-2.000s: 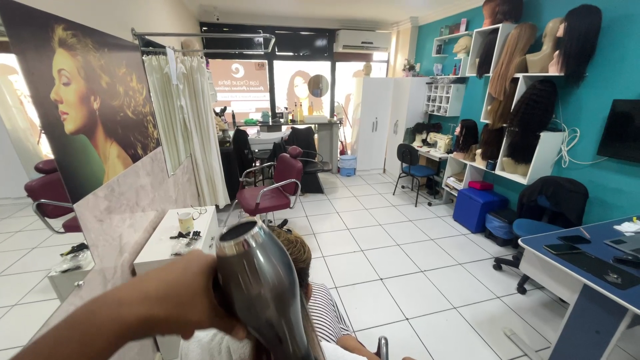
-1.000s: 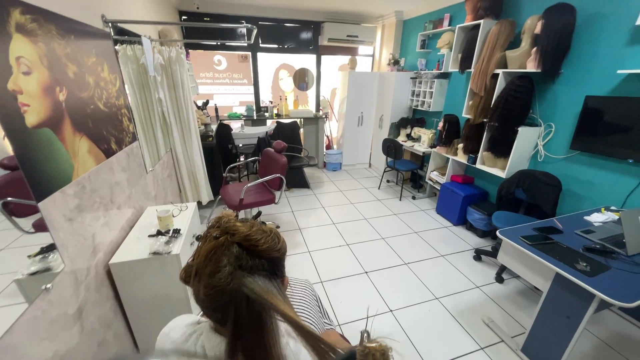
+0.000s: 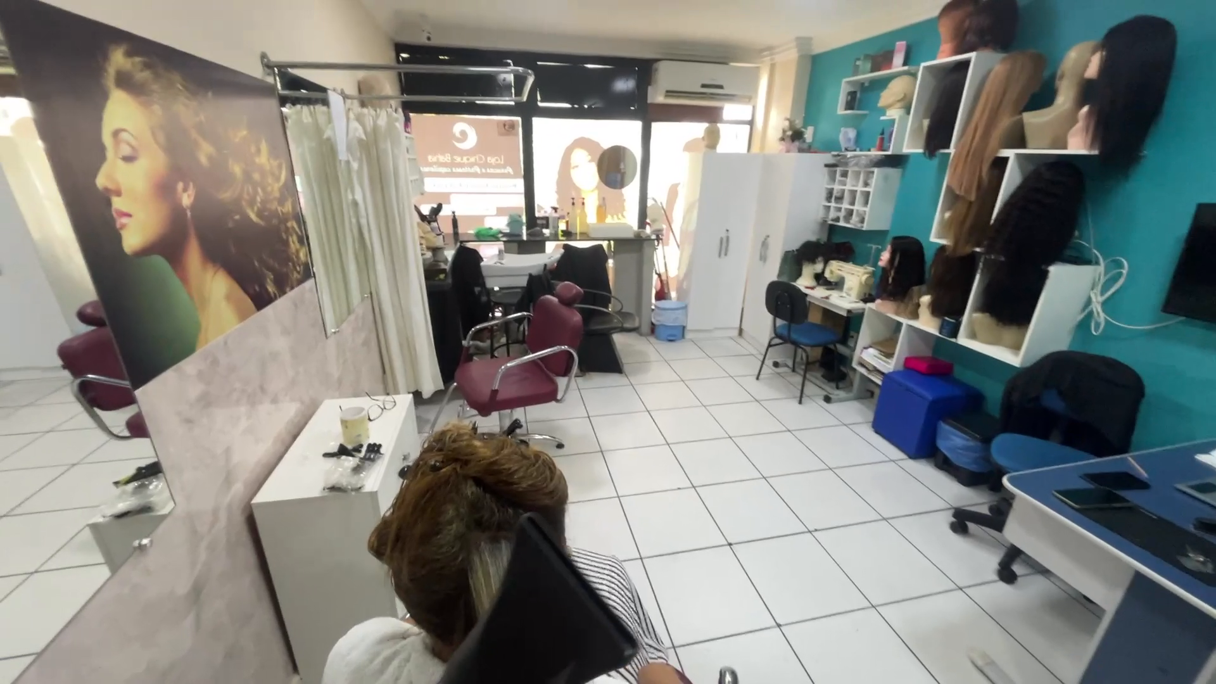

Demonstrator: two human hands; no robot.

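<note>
Neither of my hands shows in the head view. A black, flat, flared part (image 3: 541, 608), apparently a hair dryer's nozzle, rises from the bottom edge, close behind a seated person's head; what holds it is out of view. The person's brown hair (image 3: 465, 513) is gathered up on top, with a lighter strand hanging at the back, partly behind the black part. A white towel (image 3: 380, 654) lies over the shoulder, beside a striped sleeve (image 3: 617, 598). A bit of skin at the bottom edge below the sleeve seems to be the seated person's.
At the left, a white cabinet (image 3: 328, 456) against the mirrored wall bears a cup (image 3: 354, 426), glasses and black clips. A burgundy salon chair (image 3: 522, 366) stands ahead. At the right are a blue-topped desk (image 3: 1168, 475), an office chair (image 3: 1073, 418) and wall shelves with wigs.
The hair dryer, held up by my left hand two seconds ago, was out of view one second ago. The black part has since come in behind the head. The strand drawn toward the lower right no longer shows so.
</note>
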